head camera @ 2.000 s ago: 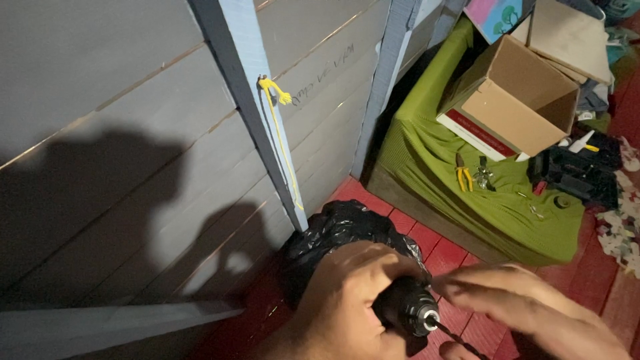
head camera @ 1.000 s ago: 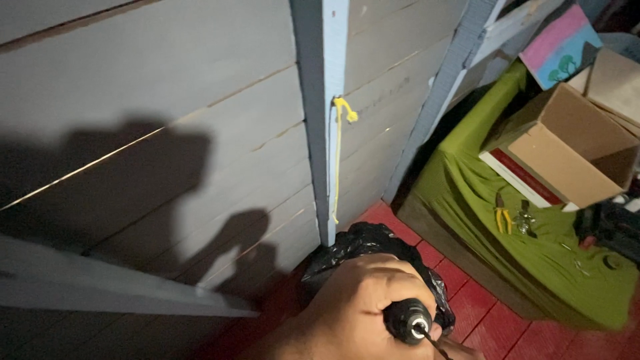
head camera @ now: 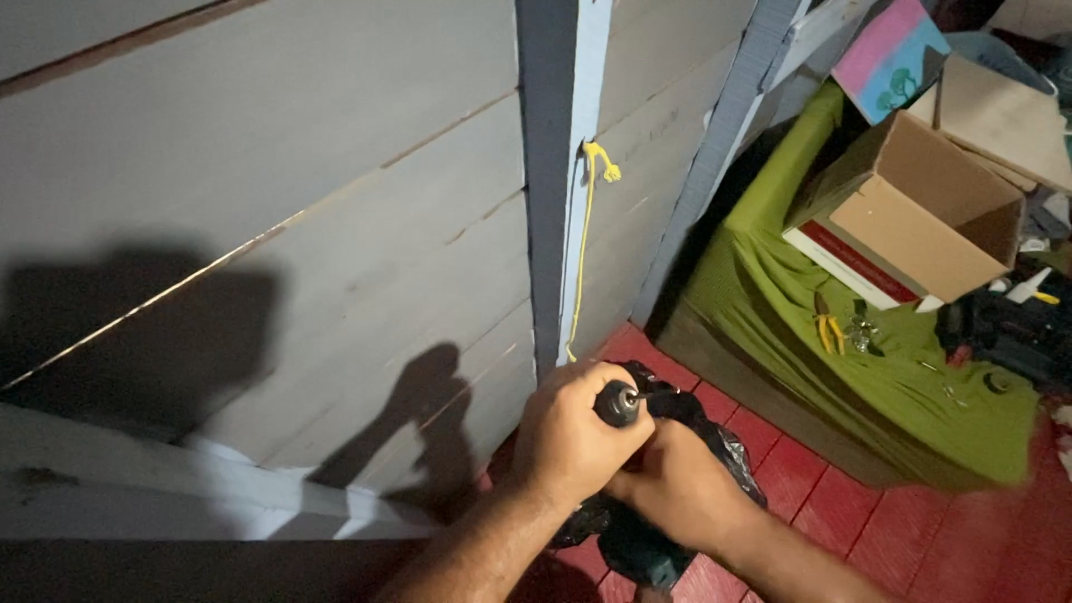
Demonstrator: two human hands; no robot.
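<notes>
My left hand is wrapped around the chuck end of a power drill, with a thin bit sticking out to the right. Just below and to the right, my right hand is closed on the drill's body or handle, which the hands mostly hide. A dark teal part, apparently the drill's base, shows under my hands. Behind them a black plastic bag lies on the red floor. A yellow cord hangs from the blue wall post above my hands.
Grey plank wall fills the left. At right, a green cloth covers a low piece of furniture bearing an open cardboard box, yellow-handled pliers, small metal parts and a black case. Red floorboards run below.
My right hand, beside the bit two seconds ago and out of clear sight one second ago, is now below the left hand. The left hand stays around the chuck end. The view has shifted.
</notes>
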